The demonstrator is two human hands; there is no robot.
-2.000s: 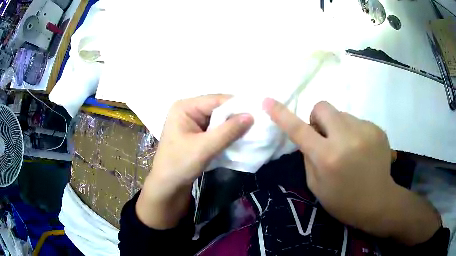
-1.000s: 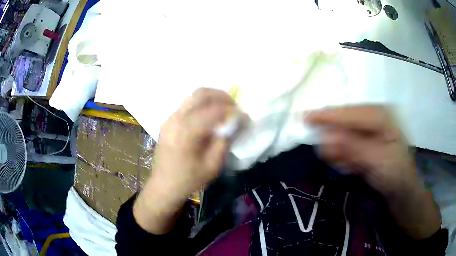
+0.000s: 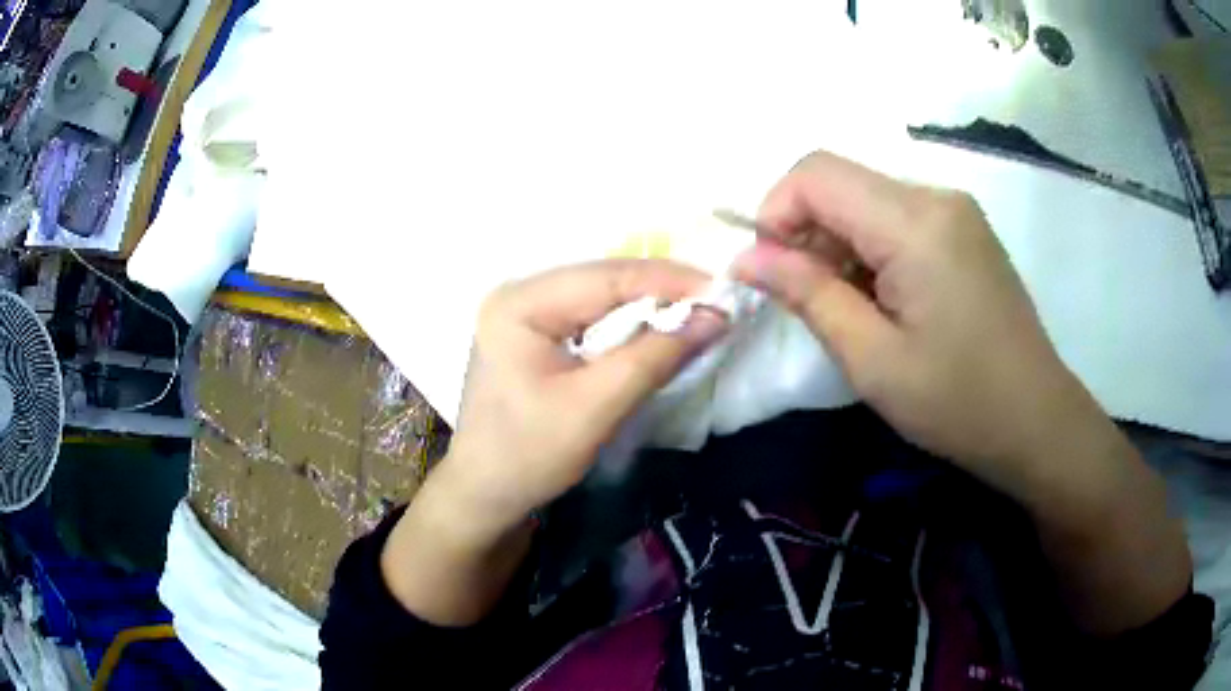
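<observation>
A bright white garment (image 3: 486,149) covers the table and hangs over its front edge. My left hand (image 3: 581,365) pinches a small bunched part of it (image 3: 621,324) between thumb and fingers. My right hand (image 3: 905,284) is close beside it at the right, its fingertips at the same bunch. A thin short tool (image 3: 747,222), possibly snips or an awl, sticks out to the left from my right fingers; its handle is hidden in the hand. A pale yellow patch (image 3: 641,247) shows on the cloth just above my left fingers.
Black shears (image 3: 1040,155) lie at the right, with slim tweezers (image 3: 1188,169) and a tan ticket (image 3: 1201,95) beyond. Round metal discs (image 3: 1053,46) lie at the top right. A taped cardboard box (image 3: 290,446), a fan (image 3: 20,402) and a white pile (image 3: 243,607) are at the left.
My right hand has moved up and inward to the bunch, and the thin tool now shows in its fingers. The bunch in my left hand is smaller and more tightly gathered.
</observation>
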